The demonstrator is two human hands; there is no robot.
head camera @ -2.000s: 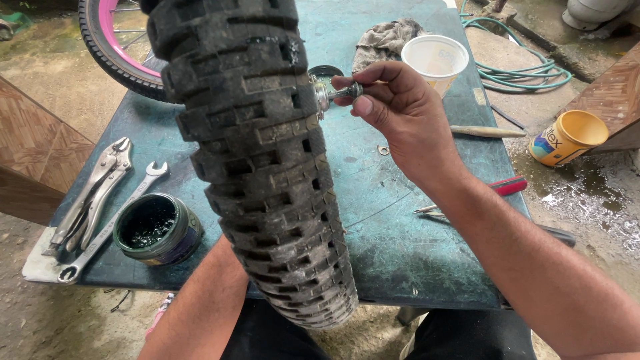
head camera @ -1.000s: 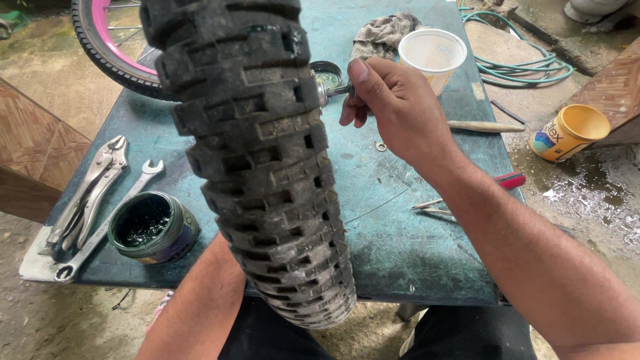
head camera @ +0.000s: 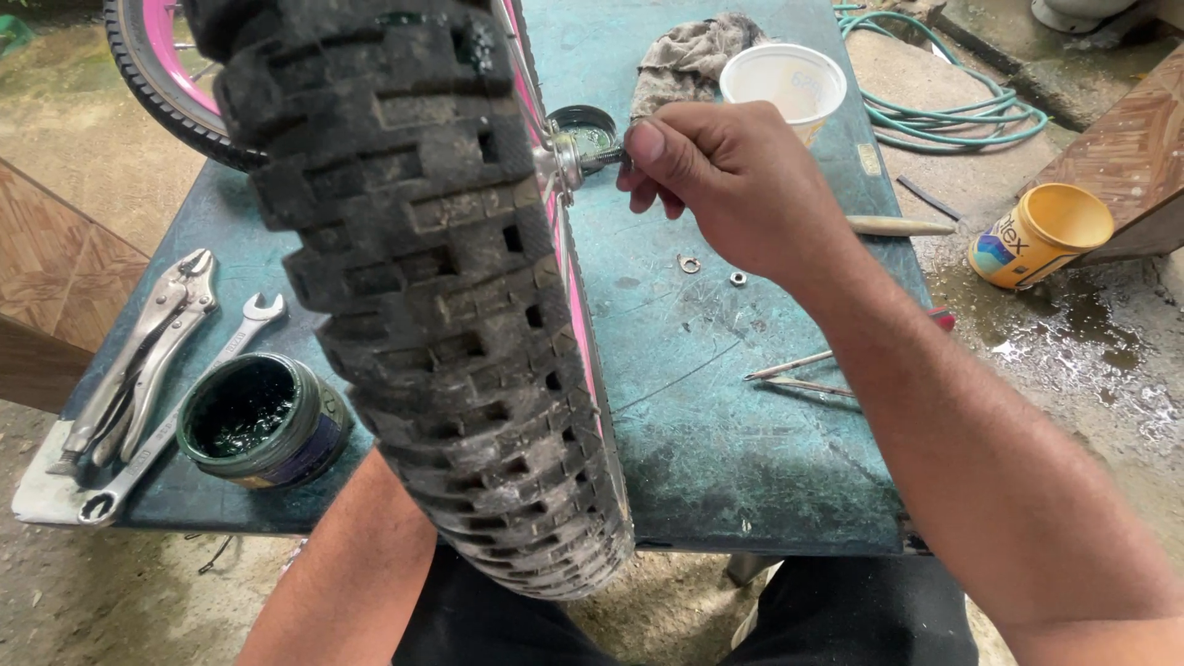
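Observation:
A bicycle wheel with a knobby black tire (head camera: 444,305) and a pink rim stands upright across the middle. Its metal hub (head camera: 560,168) faces right, and a threaded axle (head camera: 603,158) sticks out of it. My right hand (head camera: 708,171) pinches the axle's outer end between thumb and fingers. My left hand is hidden behind the tire; only the left forearm (head camera: 356,546) shows below it. Beyond the hub lies a round black lid (head camera: 585,129) with greenish grease in it. A hex nut (head camera: 737,278) and a tabbed washer (head camera: 689,265) lie on the blue-green table (head camera: 740,481).
Left of the tire are an open jar of dark grease (head camera: 264,421), a combination wrench (head camera: 171,421) and locking pliers (head camera: 139,356). A rag (head camera: 689,60), a white plastic tub (head camera: 784,83) and thin pointed tools (head camera: 791,367) lie right. A yellow bucket (head camera: 1041,236) and a coiled hose (head camera: 953,129) are on the floor.
The axle shows less outside the hub than two seconds ago, when my fingers held it with hardware on it. The wheel has turned slightly, bringing its pink rim into view on the right.

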